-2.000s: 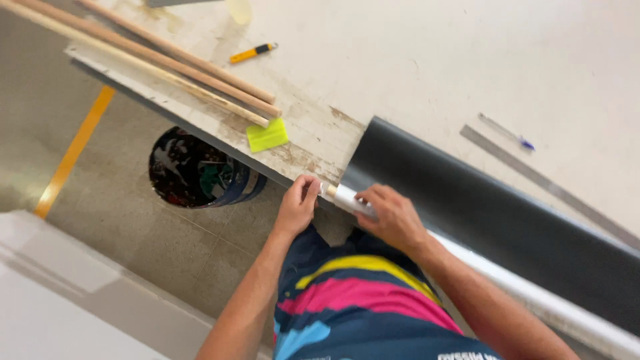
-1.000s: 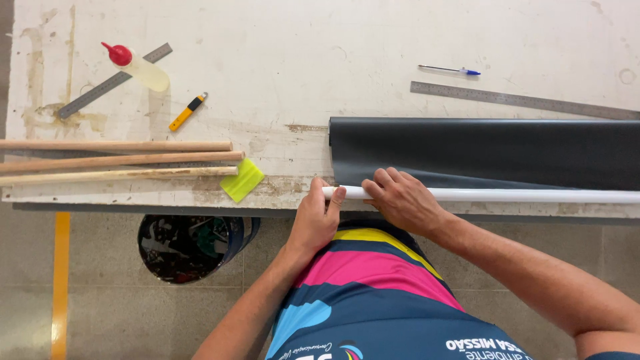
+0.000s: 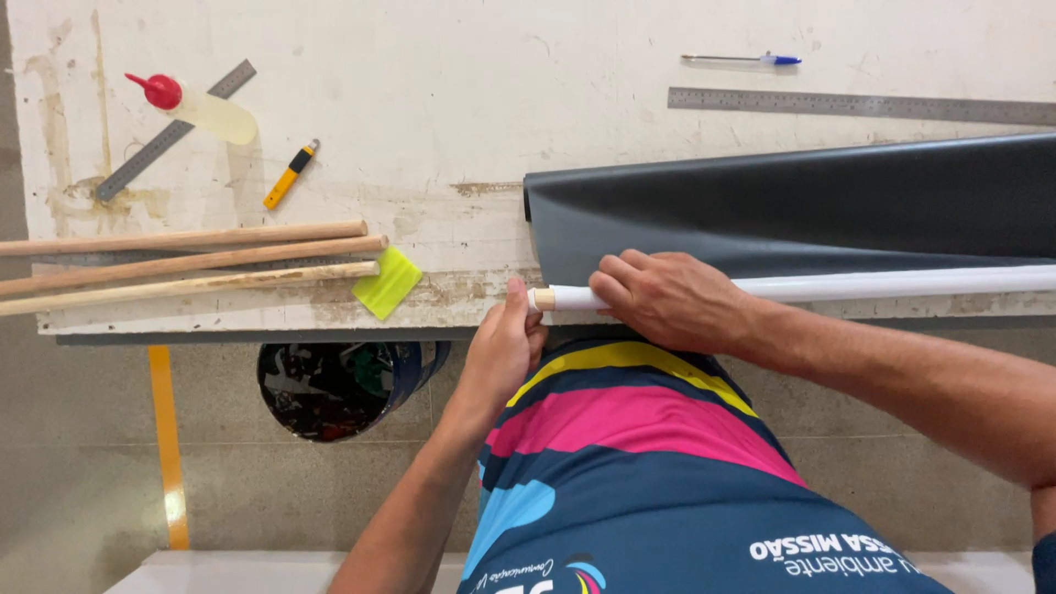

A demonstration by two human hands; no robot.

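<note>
A sheet of dark grey flexible material, maybe vinyl banner [image 3: 742,198], lies rolled along the table's front edge. Its white near edge is wrapped around a wooden dowel [image 3: 544,299], whose pale wood shows in a short gap near the left end. My right hand [image 3: 668,297] grips the white-wrapped rod [image 3: 866,285] just right of that gap. At the rod's left tip, my left hand [image 3: 507,330] pinches a small white piece at the dowel's end, thumb on top. What the fingertips hold is partly hidden.
Three wooden dowels [image 3: 190,262] and a lime-green squeegee [image 3: 387,282] lie left. Beyond are a yellow utility knife [image 3: 291,174], a red-capped bottle [image 3: 210,114] on a steel ruler [image 3: 140,163], a longer ruler [image 3: 858,105] and a pen [image 3: 742,58]. A waste bucket [image 3: 330,388] stands below.
The view has turned and moved closer since two seconds ago. My left hand has shifted slightly off the rod's tip since one second ago, and bare wood now shows between my hands.
</note>
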